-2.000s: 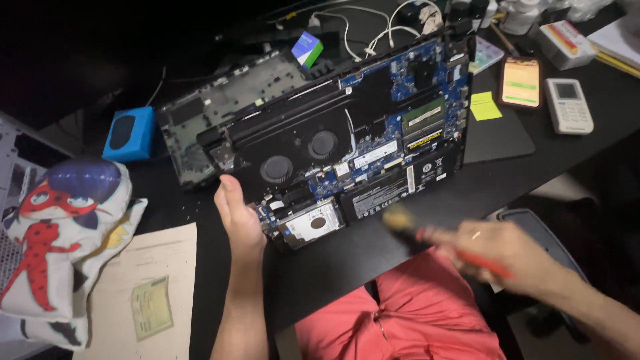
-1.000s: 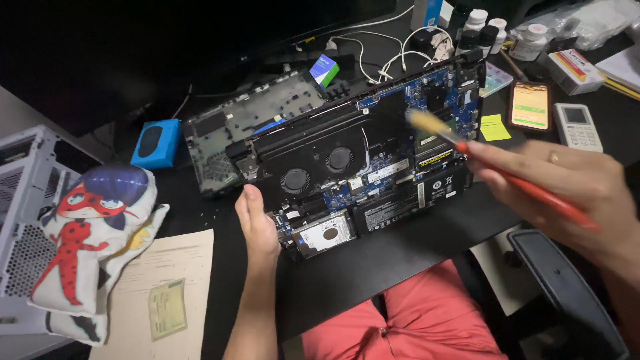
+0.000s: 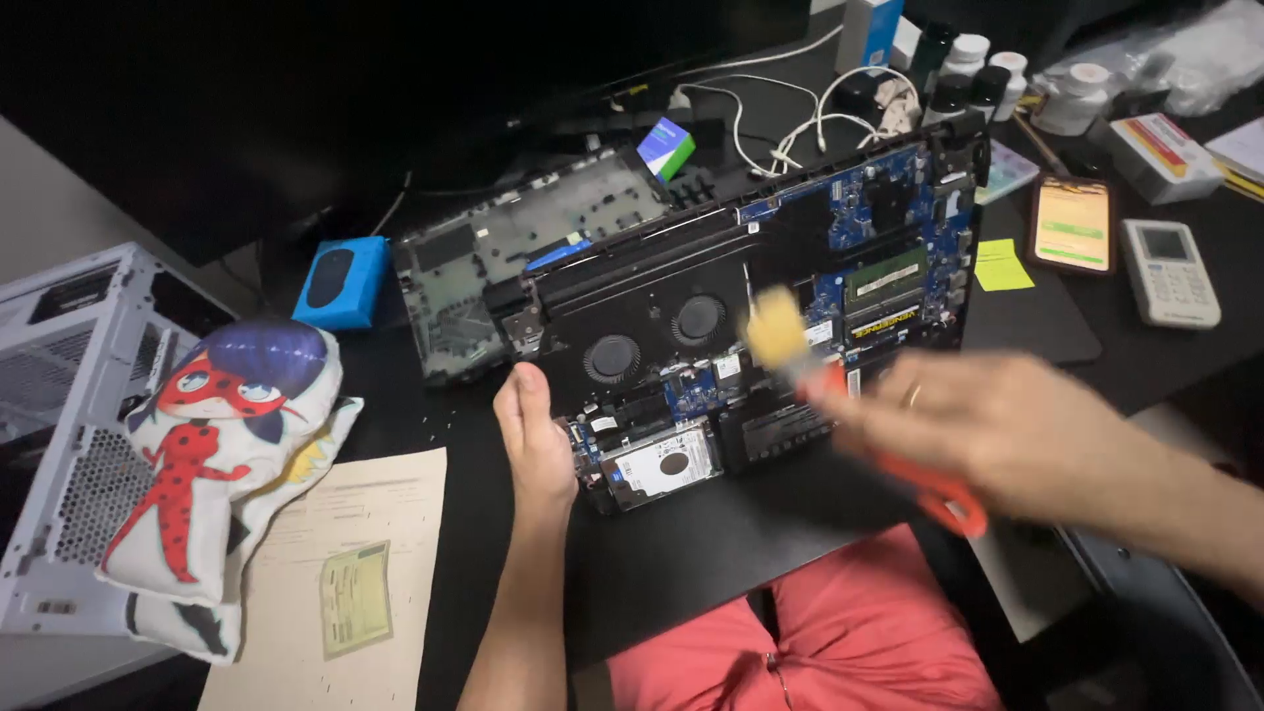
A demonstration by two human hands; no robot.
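An opened laptop chassis (image 3: pixel 652 296) is tilted up over the black desk, its cooling fans, blue circuit board, memory module (image 3: pixel 886 286) and hard drive (image 3: pixel 664 461) exposed. My left hand (image 3: pixel 536 434) grips its lower left edge, thumb upward. In my right hand (image 3: pixel 948 425), blurred by motion, is a paintbrush (image 3: pixel 775 326) with a red handle and pale yellow bristles; the bristles are over the chassis, right of the fans. Whether they touch it I cannot tell. Behind the chassis lies the laptop's detached bottom cover (image 3: pixel 454 286).
A white computer case (image 3: pixel 89 395), a printed doll cushion (image 3: pixel 227 444) and papers (image 3: pixel 395 513) are at left, near a blue box (image 3: pixel 342 283). At right are a phone (image 3: pixel 1072 225), a remote control (image 3: pixel 1170 272) and a small box (image 3: pixel 1165 158). White cables (image 3: pixel 736 99) and bottles (image 3: pixel 1071 99) stand behind.
My right hand has moved the brush from the chassis's lower edge to its upper right part, then back left toward the fans. My left hand keeps its hold on the left edge.
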